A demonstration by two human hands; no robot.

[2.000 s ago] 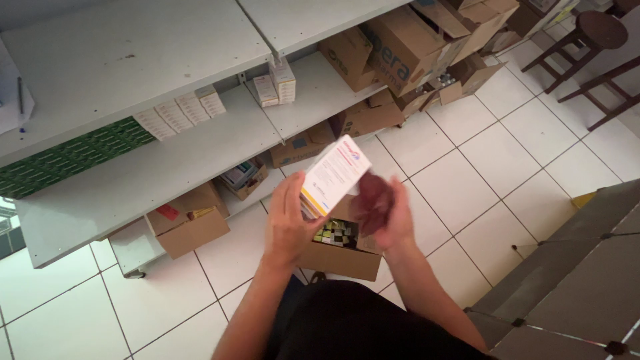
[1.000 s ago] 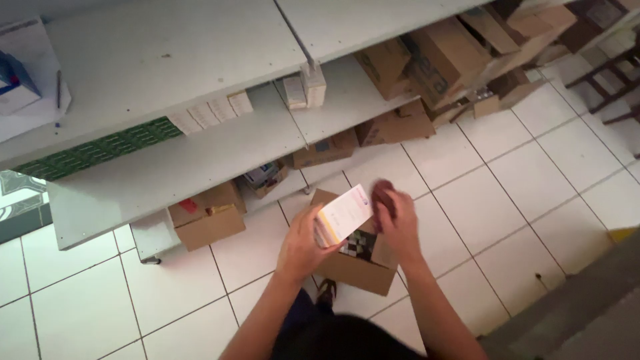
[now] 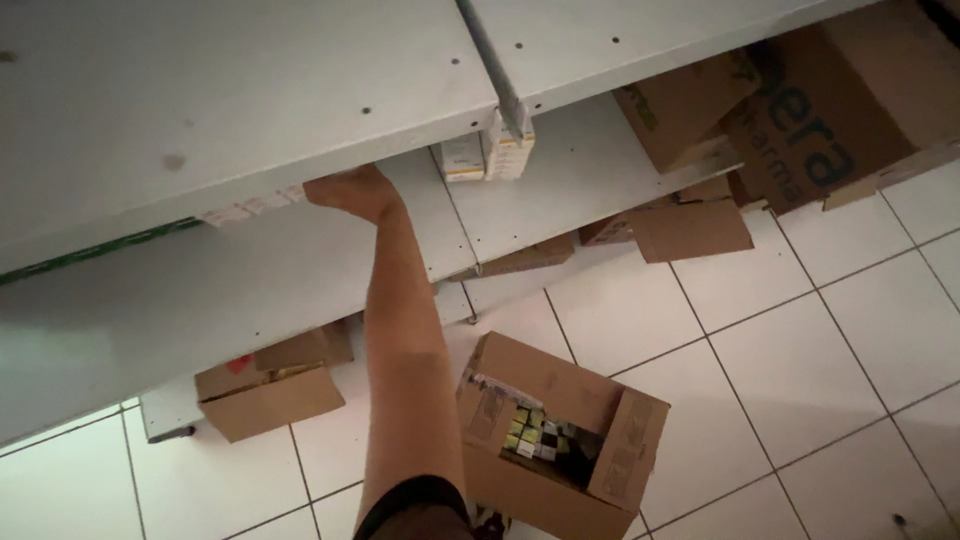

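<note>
My left hand [image 3: 349, 193] reaches in between two levels of the grey shelving, at the right end of a row of small white cartons [image 3: 251, 206]. The upper shelf board hides its fingers, so whether it holds a carton cannot be told. To the right of the hand, more white cartons with yellow edges [image 3: 510, 150] stand on the same level. My right hand is out of view. On the floor, right of my forearm, an open cardboard box [image 3: 559, 375] holds several small yellow, white and dark packs.
Green packs [image 3: 97, 251] line the shelf at left. Another open cardboard box [image 3: 270, 405] sits below the lower shelf [image 3: 187, 285]. Large cardboard boxes [image 3: 817, 120] fill the right side of the shelving, with cardboard flaps [image 3: 694, 232] sticking out over the tiled floor [image 3: 757, 360].
My left hand, which held a white carton over the floor box, has moved up and left into the shelf. My right hand, with a dark red thing, has left the view. The view has moved nearer the shelving.
</note>
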